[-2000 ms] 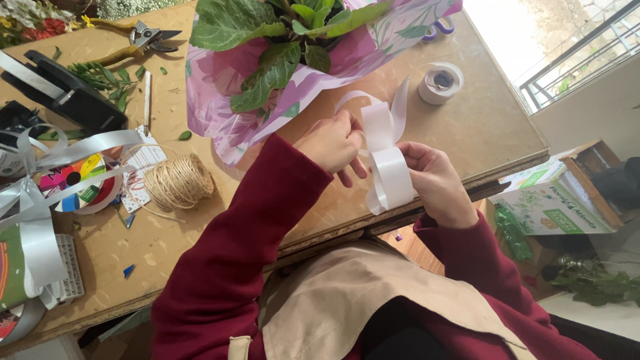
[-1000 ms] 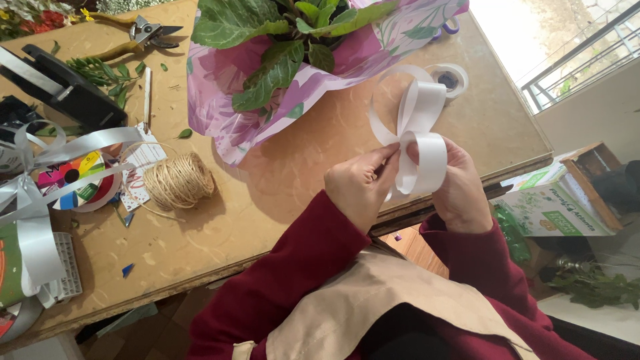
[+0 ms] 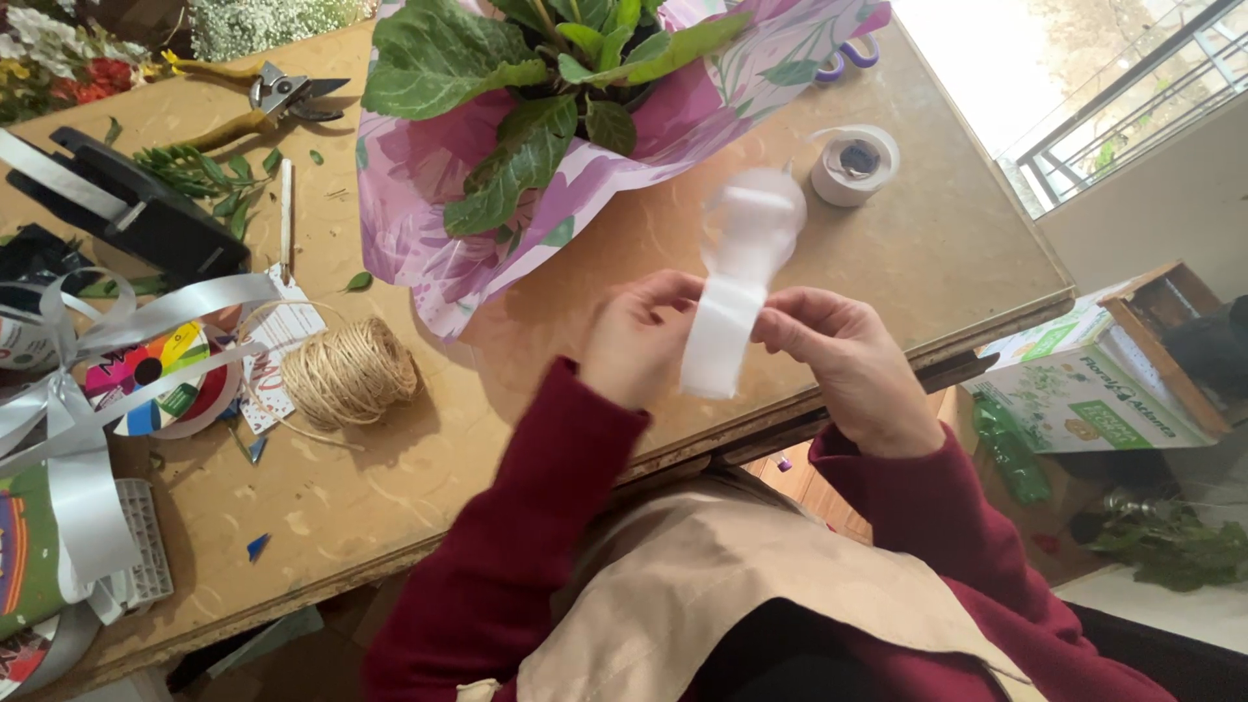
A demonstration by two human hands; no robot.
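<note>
A looped white ribbon (image 3: 723,336) is between my hands, over the table near its front edge; its upper loops are blurred. My right hand (image 3: 848,356) pinches the ribbon's right side between thumb and fingers. At the ribbon's left side is my left hand (image 3: 639,336), fingers bent and blurred; whether it grips the ribbon cannot be told. Beyond them stands a leafy potted plant (image 3: 585,73) in pink and purple patterned wrapping (image 3: 409,210). A roll of white ribbon (image 3: 855,166) stands on the table behind my right hand.
On the wooden table (image 3: 390,497), left, lie a twine ball (image 3: 351,375), yellow-handled pruning shears (image 3: 278,97), a black tape dispenser (image 3: 136,205), silver-white ribbon loops (image 3: 88,478) and cut leaves (image 3: 195,171). Purple scissor handles (image 3: 846,60) show behind the wrapping. A printed box (image 3: 1092,380) stands right of the table.
The ribbon's near loop, rounded and held by both hands one second ago, now hangs as a flatter band. My left hand has moved left, away from the ribbon's middle.
</note>
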